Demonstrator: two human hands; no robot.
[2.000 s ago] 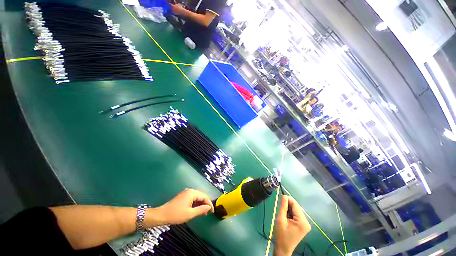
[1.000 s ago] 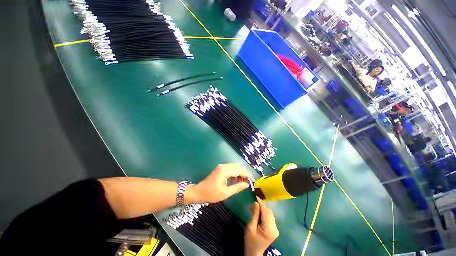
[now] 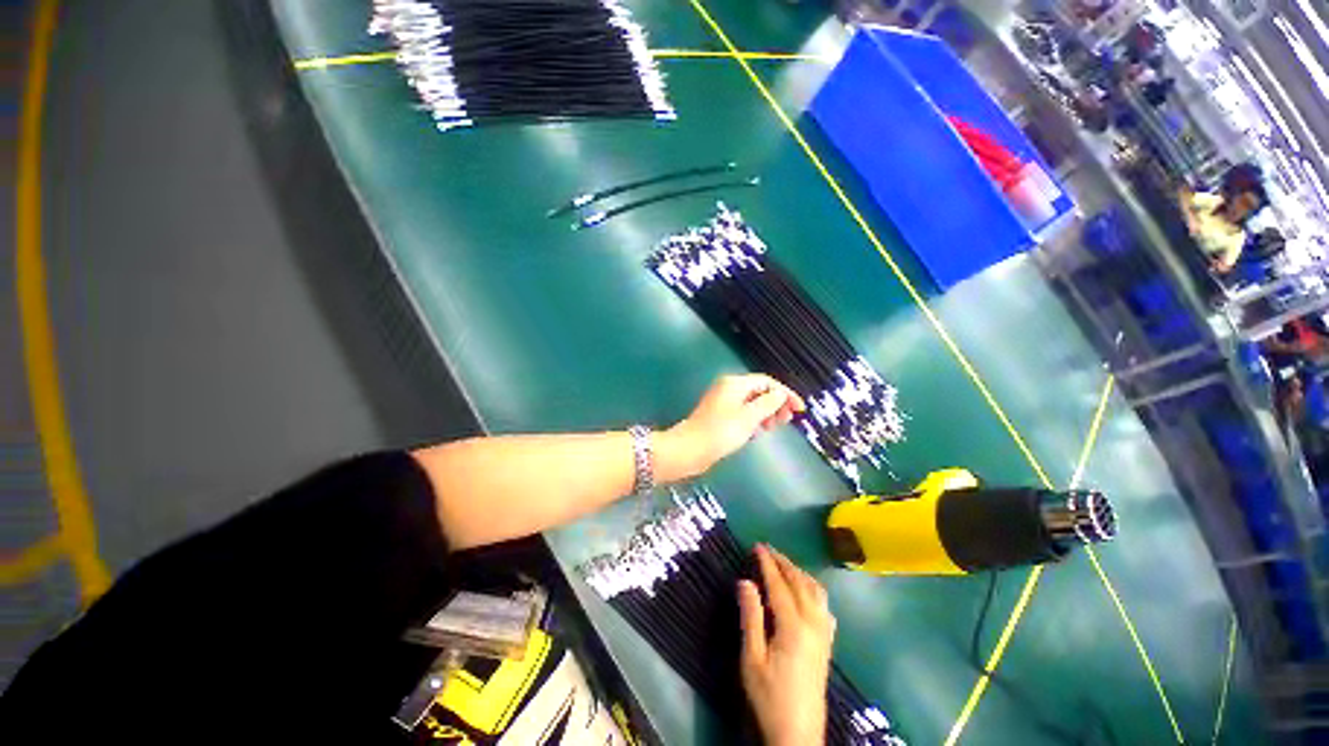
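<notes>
My left hand (image 3: pixel 739 418), with a metal watch on the wrist, has its fingertips bent together at the lower edge of the middle bundle of black cables (image 3: pixel 780 324); whether they pinch a cable is hidden. My right hand (image 3: pixel 787 641) lies over the near bundle of black cables (image 3: pixel 685 619), thumb and fingers slightly apart, no lifted cable visible. Both bundles have silver-white ends. The yellow and black heat gun (image 3: pixel 962 528) lies on the green table to the right of both hands, its round metal nozzle pointing right.
A large cable stack (image 3: pixel 547 59) lies at the far edge. Two separate cables (image 3: pixel 663 190) lie between it and the middle bundle. A blue bin (image 3: pixel 926 161) with red and white items stands far right. The gun's cord loops below it. A coworker (image 3: pixel 1224 219) sits beyond.
The view has shifted. Both hands have left the heat gun's rear end, where they met around a cable end: my left went up to the middle bundle, my right down onto the near bundle.
</notes>
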